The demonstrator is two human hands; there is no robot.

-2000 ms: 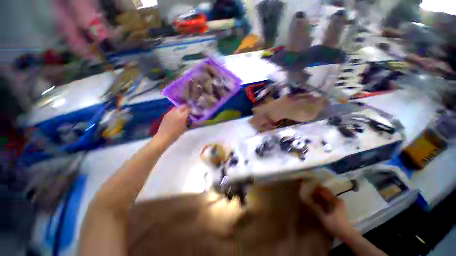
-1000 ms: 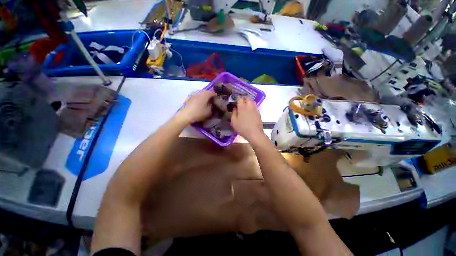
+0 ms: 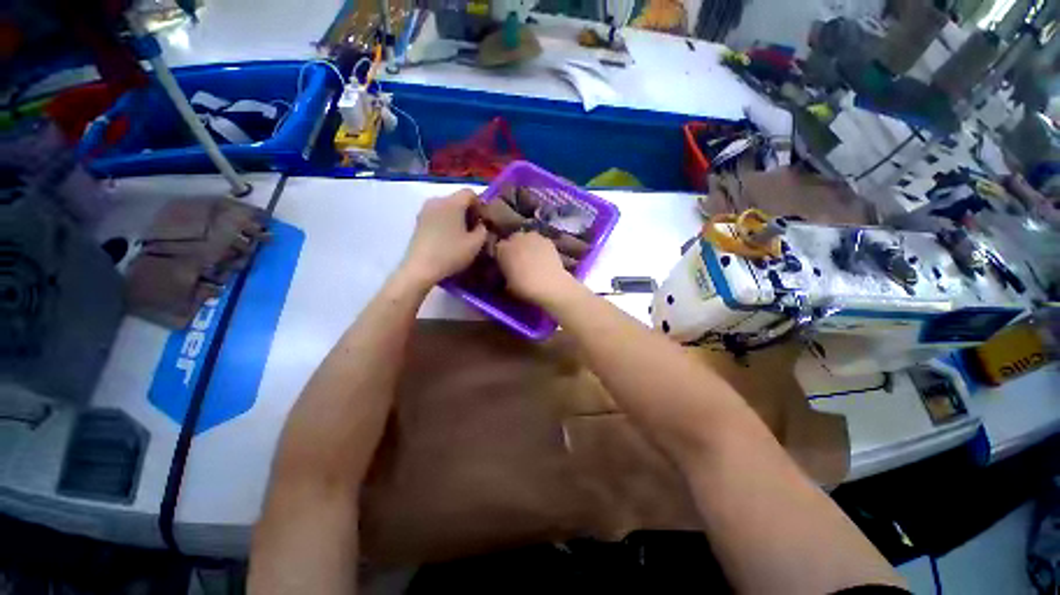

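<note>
A purple basket sits on the white table behind the large brown garment panel. It holds brown and greyish cut pieces. My left hand is at the basket's left edge with its fingers bent around a brown piece. My right hand reaches into the basket, fingers curled down among the pieces; what they hold is hidden. The panel lies spread towards the front edge and runs right, under the sewing machine's head. My right forearm passes over it.
The white sewing machine, with a yellow-orange ring on top, stands at the right. Folded brown pieces lie at the left beside the blue lettering. A blue trough runs behind the table, and a slanted metal pole stands at the left.
In the last second my left hand has moved left to the basket's edge with a brown piece, and my right hand has moved slightly left and down. Earlier, my left hand brought the basket from behind the machine.
</note>
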